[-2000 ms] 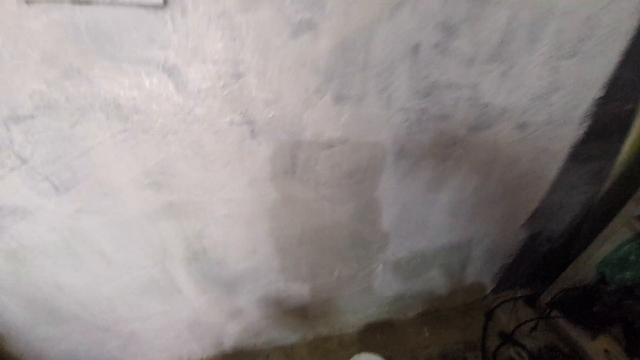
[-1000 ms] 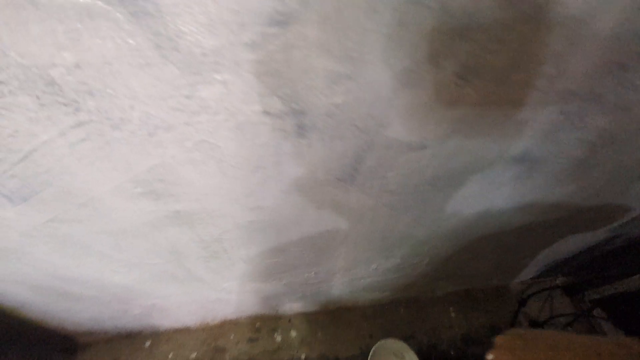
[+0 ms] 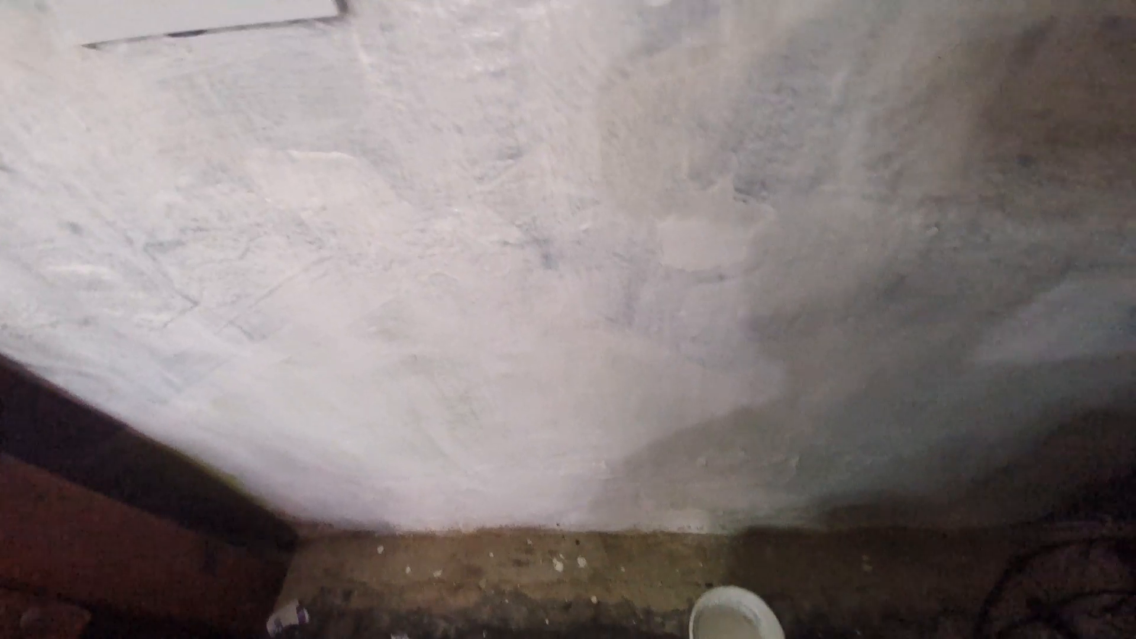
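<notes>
Neither my left hand nor my right hand shows in the head view. A whitish, unevenly coated wall [image 3: 461, 311] fills most of the picture, with rough patches and a darker, shadowed area at the right. Below it, a round white container [image 3: 735, 614] is cut off by the bottom edge of the view. What is in it cannot be told for certain.
A brown ledge or floor strip [image 3: 461, 568] with white specks runs along the wall's foot. A reddish-brown surface [image 3: 124, 541] stands lower left, a pale rectangular panel [image 3: 204, 16] upper left. Dark cables [image 3: 1003, 577] lie lower right, and a small whitish scrap [image 3: 288, 617] lower left.
The view has shifted strongly, so the reddish-brown surface at the left now shows. The brown shape at the lower right one second ago is out of view.
</notes>
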